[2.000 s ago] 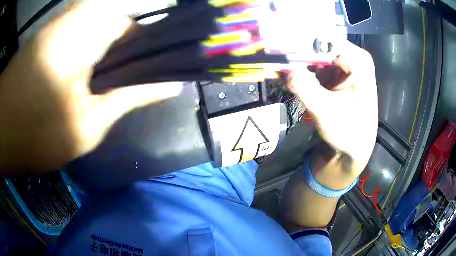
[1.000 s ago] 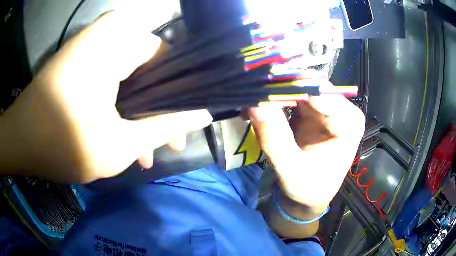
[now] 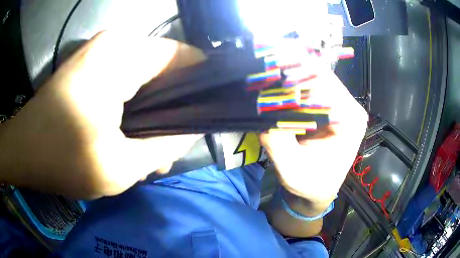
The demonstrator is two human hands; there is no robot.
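Observation:
My left hand (image 3: 96,116) is closed around a fanned bundle of black multi-core cables (image 3: 191,101). Their short red, blue, yellow and white cores (image 3: 282,101) point right, partly lost in glare. My right hand (image 3: 318,151), with a light blue wristband (image 3: 306,216), is at the lowest core ends, its fingertips closed on them; the exact grip is blurred. The black work head (image 3: 217,25) is above the cables. The arrow label (image 3: 247,151), looking yellow, shows just below the bundle.
Grey machine cover (image 3: 116,17) lies behind my left hand. A dark phone or display (image 3: 359,11) is at the top right. A blue-edged tray of black cables (image 3: 50,209) is lower left. A red coiled hose (image 3: 370,184) and metal frame (image 3: 398,146) are at the right.
The bundle and my left hand have moved down in view over the machine, covering more of the arrow label. My right hand has moved left and down along the cores, compared with two seconds ago.

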